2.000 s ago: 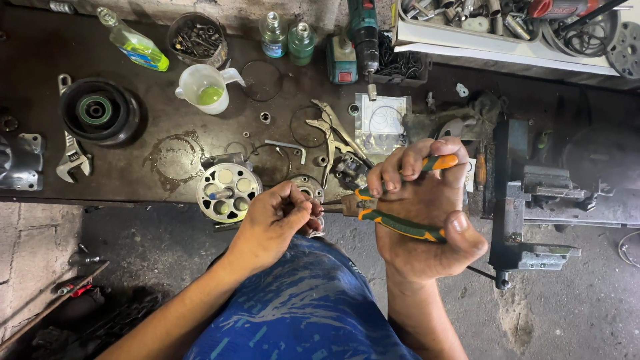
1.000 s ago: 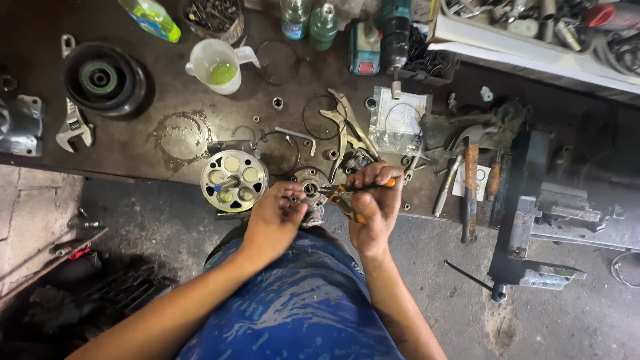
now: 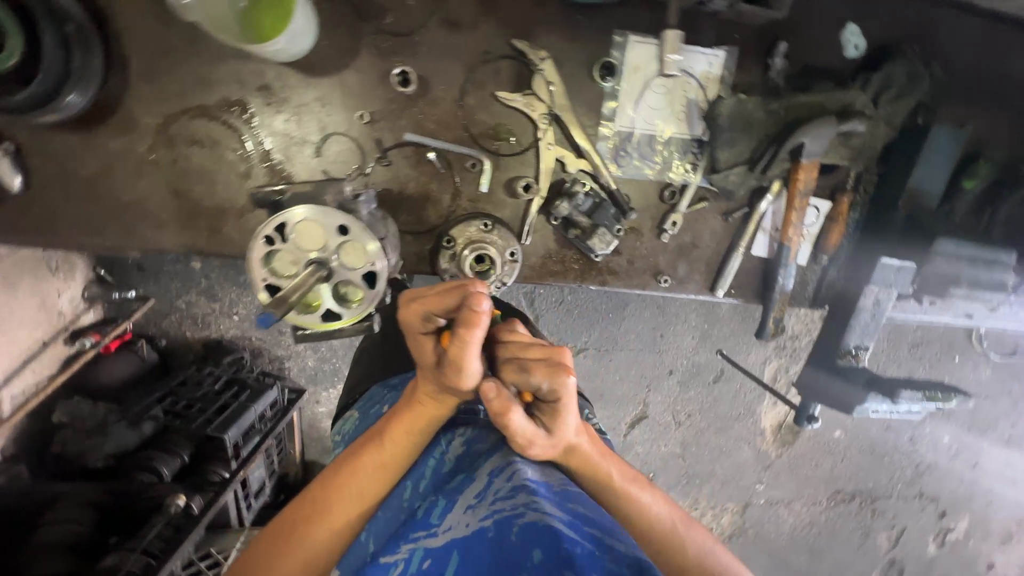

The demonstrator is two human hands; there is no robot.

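Note:
Both hands meet close to my body, just below a round metal flange (image 3: 480, 253) with a central bore at the bench edge. My right hand (image 3: 532, 388) is closed on orange-and-green handled pliers (image 3: 526, 396), mostly hidden by the fingers. My left hand (image 3: 450, 340) has thumb and fingers pressed together beside the pliers, with an orange handle part showing between them; whether it grips the pliers or a small part cannot be told. Left of the hands stands a round metal pump body (image 3: 318, 268) with a shaft. Locking pliers (image 3: 552, 120) and a dark metal block (image 3: 590, 214) lie beyond the flange.
The workbench (image 3: 200, 200) also bears a hex key (image 3: 452, 148), a plastic bag (image 3: 660, 104), a hammer (image 3: 788, 232) and a plastic jug (image 3: 280, 32). A vise (image 3: 880, 320) juts out at the right. A black crate (image 3: 248, 448) stands on the floor at lower left.
The pliers, held up in my right hand in the oldest frame, have come down and in toward my body. Both hands are now together below the flange. The view has moved closer.

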